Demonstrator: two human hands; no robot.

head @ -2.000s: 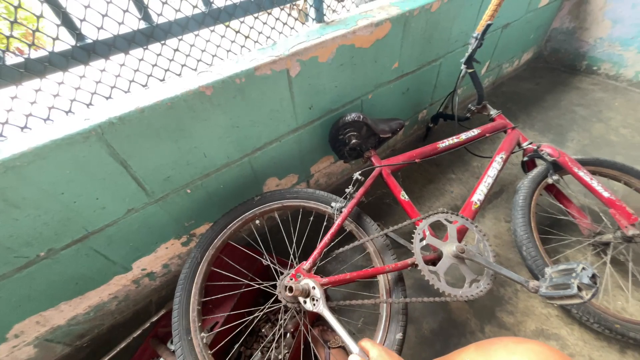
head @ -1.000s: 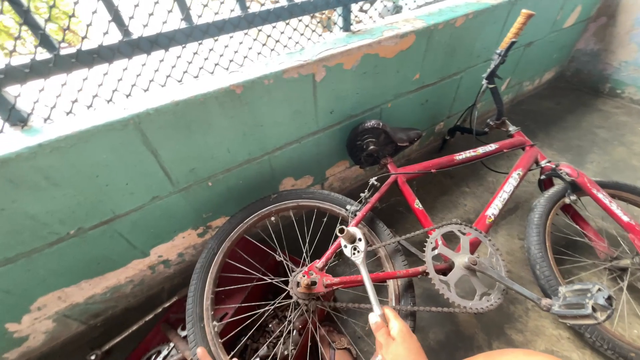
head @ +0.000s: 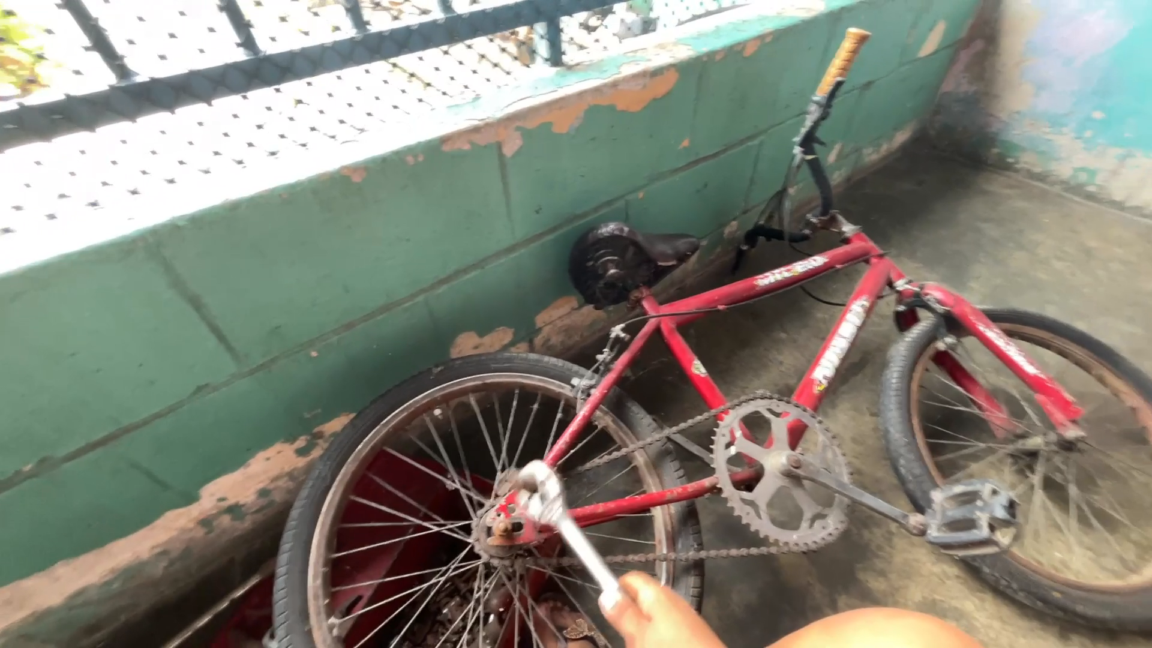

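My right hand, at the bottom edge, grips the handle of a metal ratchet wrench. Its head lies in front of the red bicycle frame's rear end, just above and right of the rear axle nut; whether it touches the frame cannot be told. The bicycle leans toward the wall on its side, with the rear wheel's tire nearest me. A chain runs from the rear hub to the chainring. A pedal sits on the crank at the right. My left hand is out of sight.
A green block wall with peeling paint runs behind the bicycle, under a metal railing with mesh. Red items and metal parts lie beneath the rear wheel. The front wheel rests at the right on the concrete floor.
The wrench was at the rear axle two seconds ago, then away from it with its socket showing. Now its head is back close to the axle. A fingertip at the lower left has gone from view.
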